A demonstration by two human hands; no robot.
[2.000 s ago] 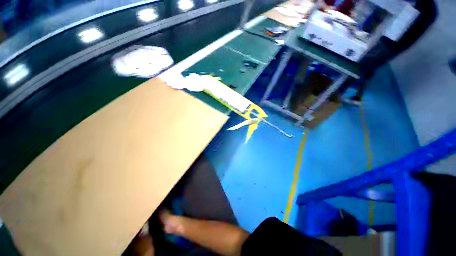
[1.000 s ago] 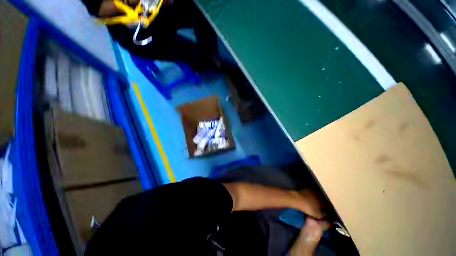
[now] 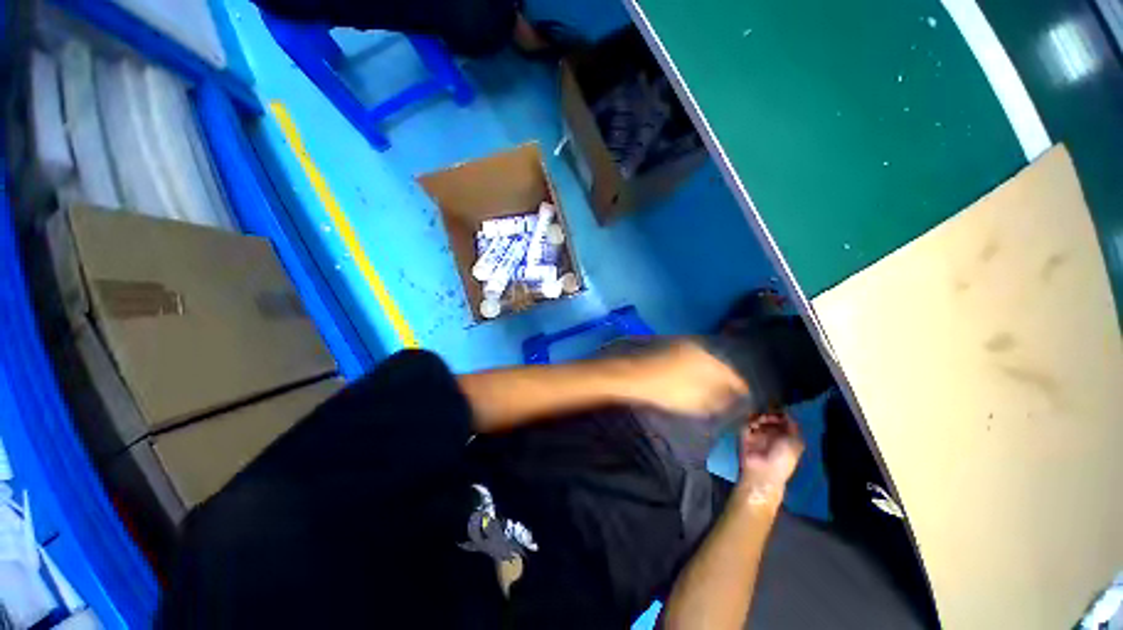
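Note:
My left hand [image 3: 696, 382] reaches in from the left past my black sleeve. It is blurred, its fingers curled down against dark grey cloth near my lap. My right hand [image 3: 770, 453] comes up from the bottom, palm partly up and fingers bent, close to the left fingertips. Whether either hand holds something cannot be made out. Dark cloth [image 3: 788, 357] lies beside the hands at the bench edge. The cardboard sheet [image 3: 985, 406] lies on the green-topped bench [image 3: 813, 135] to the right, with brownish stains and no hand on it.
An open cardboard box [image 3: 493, 191] on the blue floor holds white-and-blue cartridges [image 3: 517, 252]. Another box [image 3: 603, 148] stands by the bench. Blue stools [image 3: 370, 74] and part of a person in black show at the top. Closed cartons [image 3: 197, 320] sit in a blue-framed rack at left.
The view has swung from the bench and yellow caulking gun to the floor side. Since one second ago my hands sit higher in view and more in the open. The neighbour's yellow gun has left the picture.

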